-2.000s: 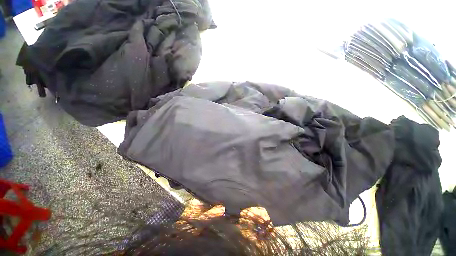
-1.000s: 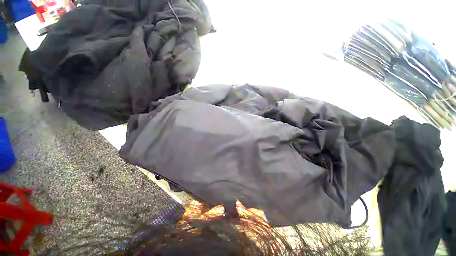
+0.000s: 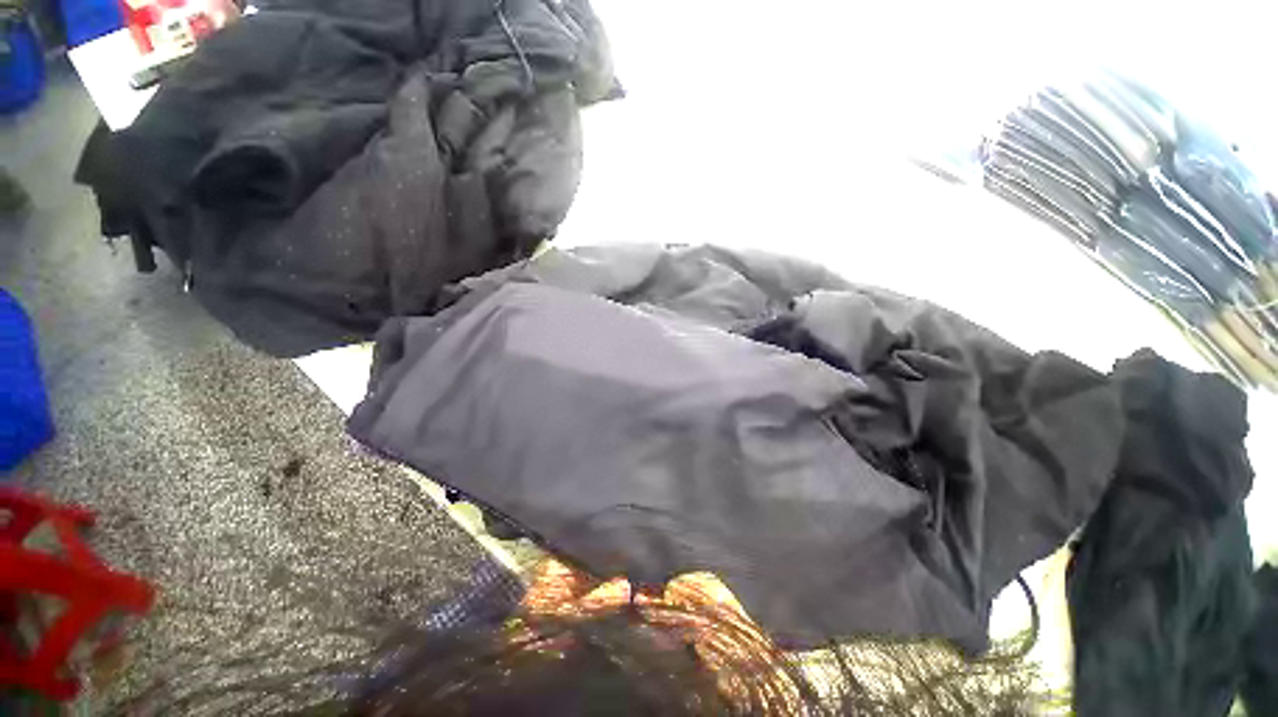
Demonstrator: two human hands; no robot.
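A dark grey jacket (image 3: 631,420) lies bulky and creased across the near side of the table. A thin dark drawcord (image 3: 1033,614) loops out at its lower right. At the bottom, partly behind hanging hair, my left hand (image 3: 564,583) and my right hand (image 3: 712,600) are close together at the jacket's near edge. Both are small and blurred, with the cloth edge pinched at the fingertips. A strip of dark cloth edge runs between them. Most of each hand is hidden by hair and the picture's edge; no tool can be made out.
The white table (image 3: 785,126) bears a dark jacket pile (image 3: 351,182) at the far left, folded stacks (image 3: 1135,196) at the far right and a dark garment piece (image 3: 1163,560) at the near right. A red plastic stool (image 3: 63,588) and a blue crate (image 3: 20,385) stand on the left floor.
The view has shifted slightly, so the jacket and pile appear a little lower and farther right. My two hands are nearer each other than two seconds ago. The jacket lies almost the same.
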